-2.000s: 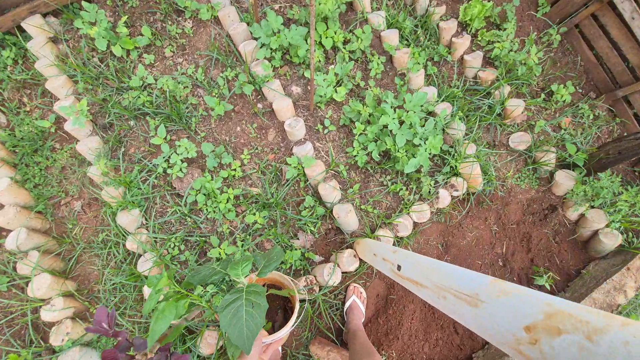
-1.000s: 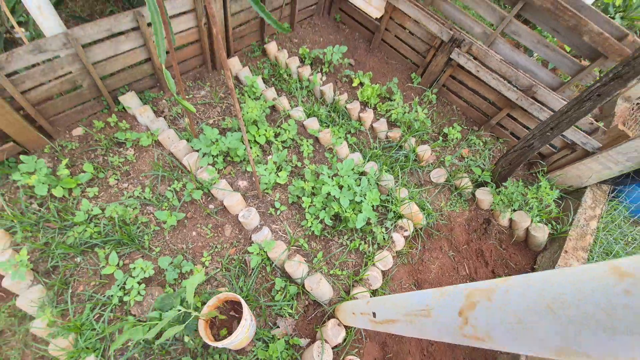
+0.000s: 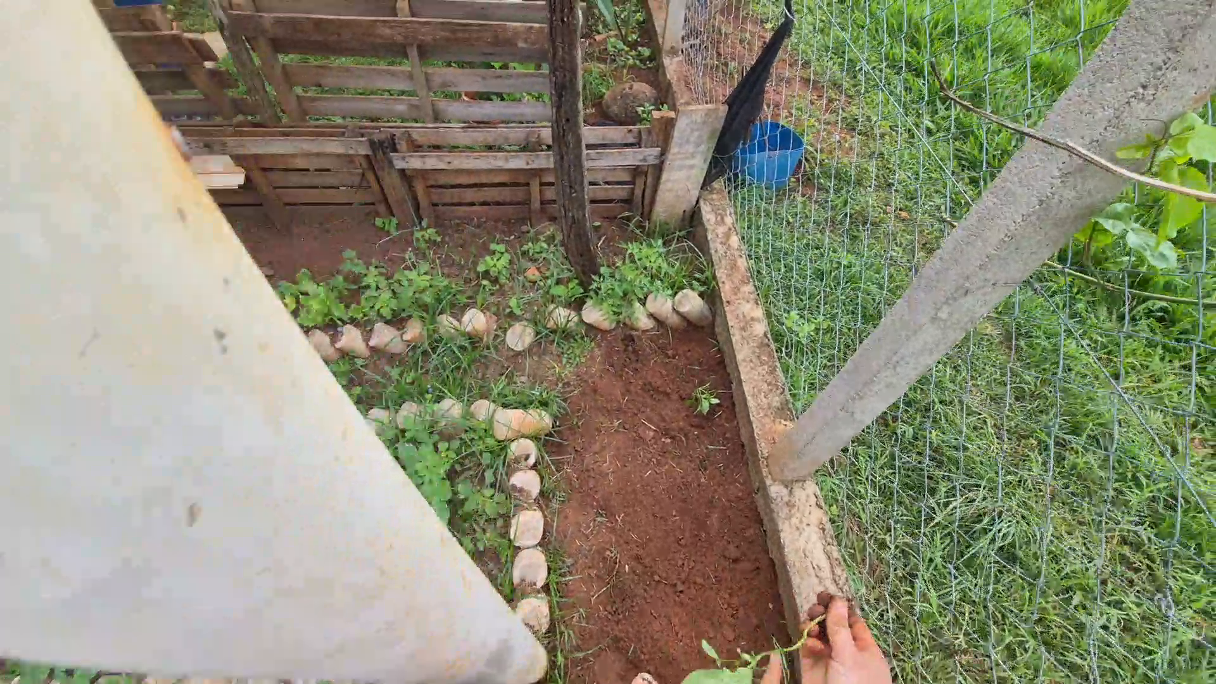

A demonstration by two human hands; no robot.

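At the bottom edge of the head view, my right hand (image 3: 841, 651) pinches a small clump of dark soil (image 3: 825, 608) at the end of a thin green stem. The stem runs left to a leafy seedling (image 3: 722, 674), cut off by the frame edge. A fingertip shows beside the stem; whether it belongs to my left hand I cannot tell. The hand is over the low concrete curb (image 3: 793, 518), at the right side of a strip of reddish bare soil (image 3: 665, 494). A small green plant (image 3: 704, 399) grows in that strip.
A large whitish post (image 3: 237, 427) blocks the left side. Rounded edging pieces (image 3: 527, 527) border the weedy beds. A slanted concrete post (image 3: 959, 266) and wire fence (image 3: 1045, 380) stand on the right. Behind are a wooden post (image 3: 572, 142), pallet fencing (image 3: 522, 161) and a blue container (image 3: 769, 154).
The view has swung right, toward the wire fence. The pot with the plant, held by a hand two seconds ago, is out of view. My right hand with the soil clump now shows.
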